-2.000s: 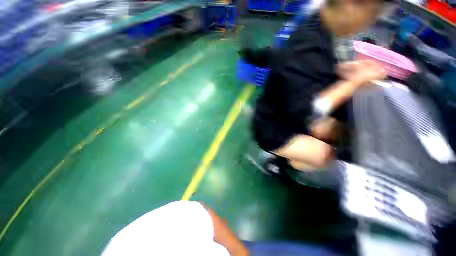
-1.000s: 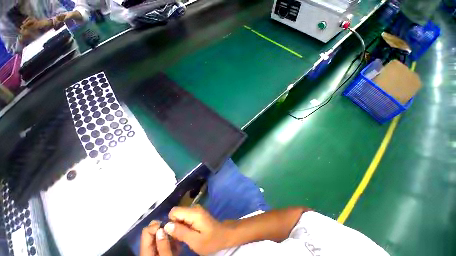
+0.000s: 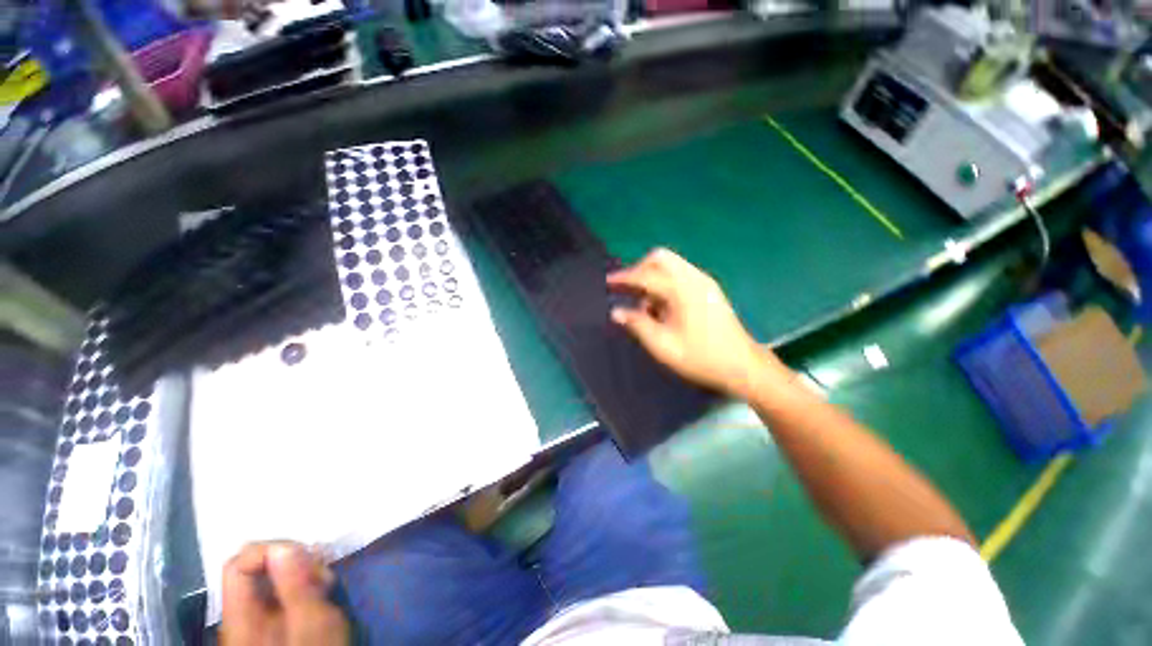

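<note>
My right hand [image 3: 682,322] is over the long black tray [image 3: 606,366], thumb and index fingertips close together near its middle; whether a small dark part is between them cannot be told against the black tray. Small dark parts [image 3: 537,227] are grouped at the tray's far end. My left hand [image 3: 284,599] is blurred and cut off by the bottom edge, fingers curled, at the near edge of the white paper [image 3: 366,435]; its contents cannot be made out. A round black part [image 3: 293,353] lies on the paper. The sticker sheet [image 3: 379,227] has black circles and outlined rings.
Black ribbed trays [image 3: 228,284] stand behind the paper. A dotted sheet stack [image 3: 89,486] in plastic is at left. A grey machine box [image 3: 935,139] stands at the back right, a blue crate [image 3: 1030,379] on the floor at right, a pink basket [image 3: 177,63] at the back left.
My hands have parted: the right has moved from the lap area to over the black tray, the left down and left. The view has shifted, showing more bench.
</note>
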